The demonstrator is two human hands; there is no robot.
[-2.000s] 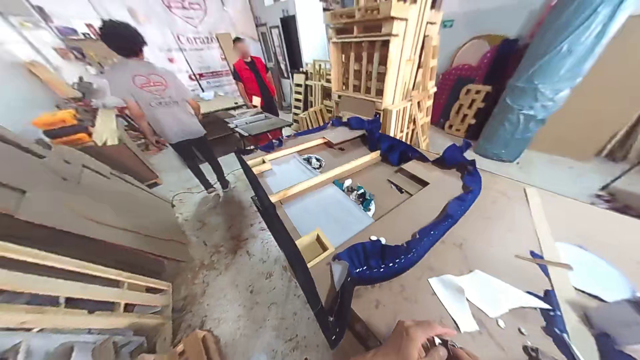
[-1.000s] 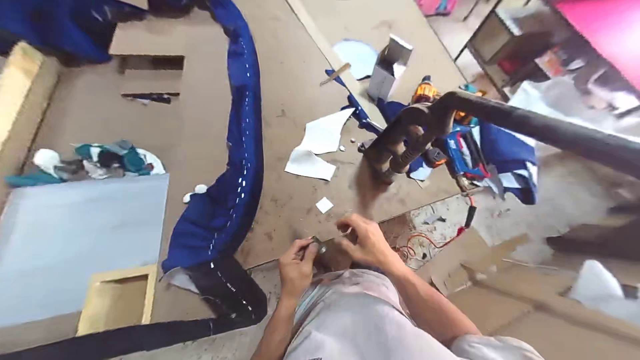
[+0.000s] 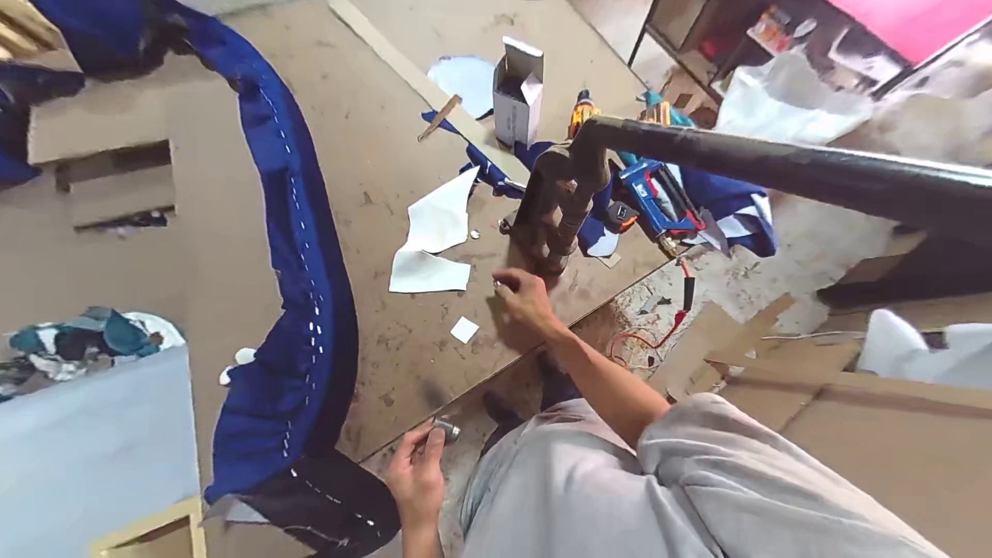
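My left hand (image 3: 418,469), low in the view near the table edge, grips a small metal cylinder (image 3: 446,430) between thumb and fingers. Over the brown tabletop (image 3: 403,372), my right hand (image 3: 525,298) pinches a tiny shiny piece (image 3: 497,285), too small to name. Just beyond that hand stands a dark metal hand press (image 3: 559,201) with a long lever (image 3: 775,159) reaching to the right. White sheet scraps (image 3: 434,232) and a small white square (image 3: 464,330) lie left of my right hand. Further left, blue fabric (image 3: 310,310) is stapled along a panel's edge.
An upright white box (image 3: 517,101), a wooden strip (image 3: 418,77) and a white disc (image 3: 463,84) are on the table's far part. A blue staple gun (image 3: 659,198), a tape measure (image 3: 621,215) and an orange tool (image 3: 583,115) lie behind the lever. Cardboard (image 3: 868,434) sits at right.
My hands, close together one second ago, are now apart; the right one is beside the press and the left one low near the edge. The view has swung down to the table.
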